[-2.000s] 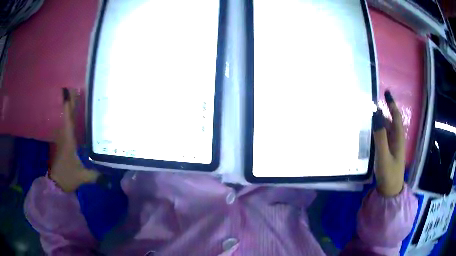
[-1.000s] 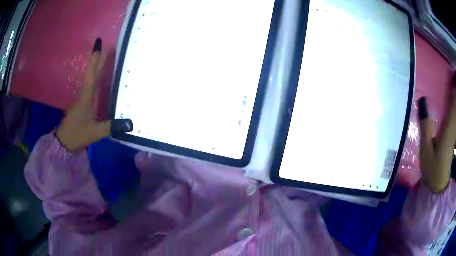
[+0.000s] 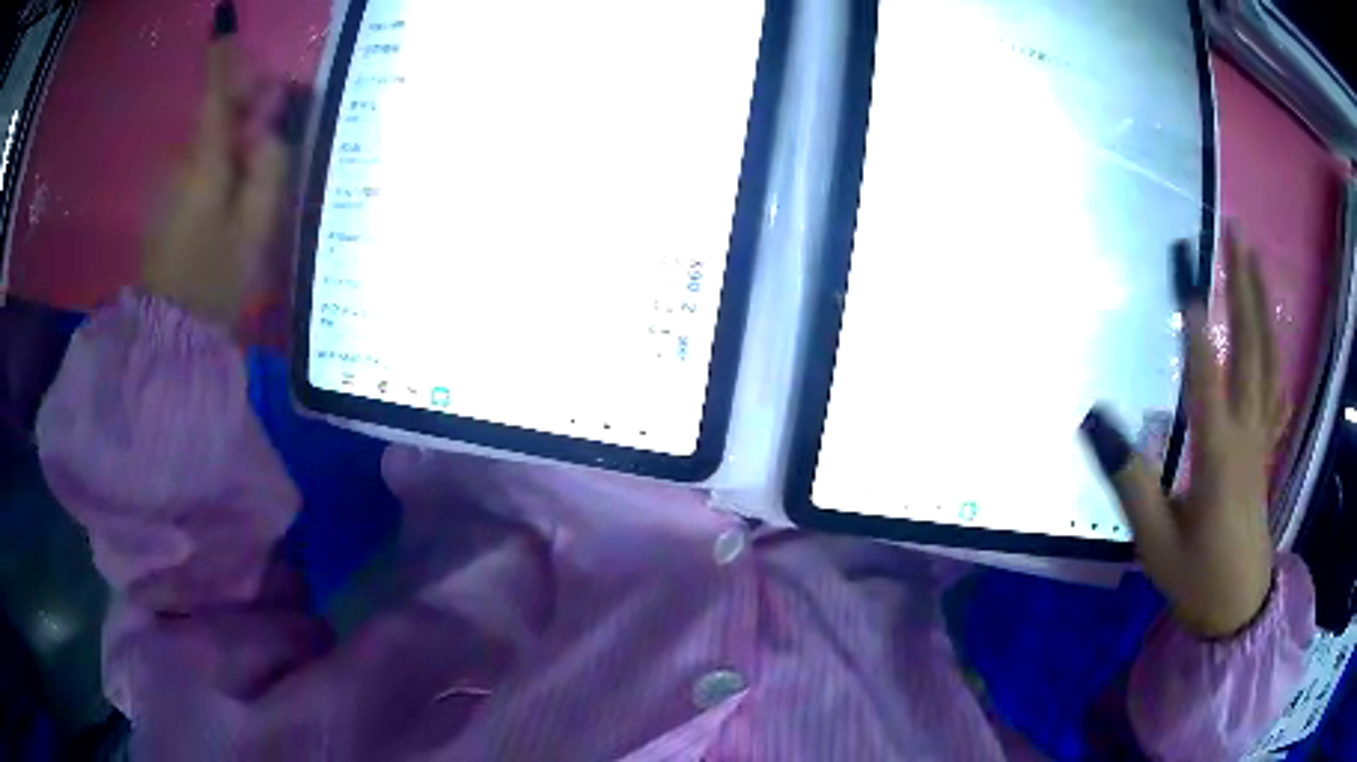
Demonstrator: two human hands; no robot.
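Observation:
Two lit tablets with black bezels lie side by side, the left tablet (image 3: 521,223) and the right tablet (image 3: 997,283). Both screens glow white; the left one shows small text along its left side. A whitish translucent edge sticks out around them. My left hand (image 3: 216,209), blurred, is beside the left tablet's left edge, fingers apart, black caps on thumb and index tip. My right hand (image 3: 1220,462) is spread over the right tablet's lower right corner and edge, with black caps on thumb and one finger. It partly covers a barcode label (image 3: 1156,432).
Pink-red mat (image 3: 119,149) shows on both sides of the tablets. Layered edges of other slabs (image 3: 1298,82) show at upper right, and more at the far left rim. Blue material (image 3: 1042,655) lies below the bench edge. A printed white label (image 3: 1310,692) is at lower right.
My left hand has left the left tablet's corner and moved up and left. My right hand has come left onto the right tablet. Text and small icons now show on the left screen.

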